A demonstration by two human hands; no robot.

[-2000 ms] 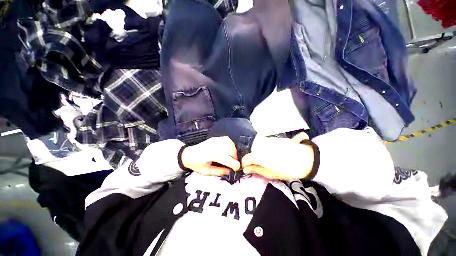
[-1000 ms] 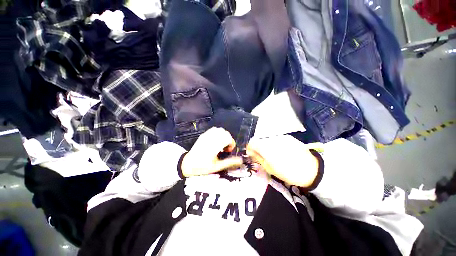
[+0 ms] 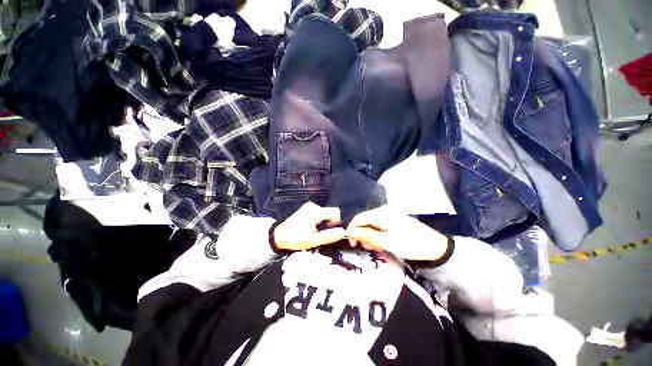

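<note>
A dark blue denim garment with faded brownish areas lies in front of my chest. A stitched patch pocket with a short pale mark shows on its left part. My left hand and my right hand meet at the garment's near edge, fingertips almost touching, pinching dark cloth between them. The held edge is small and partly hidden by the fingers. I cannot tell whether a thread or tool is between the fingertips.
A mid-blue denim jacket lies at the right, with clear plastic under it. Crumpled plaid shirts and dark cloth lie at the left. More black cloth hangs at the left edge of the white table.
The view has shifted, so the garments appear farther right and lower. The band that stuck up between my hands a second ago is now lower, and my fingertips have come closer together.
</note>
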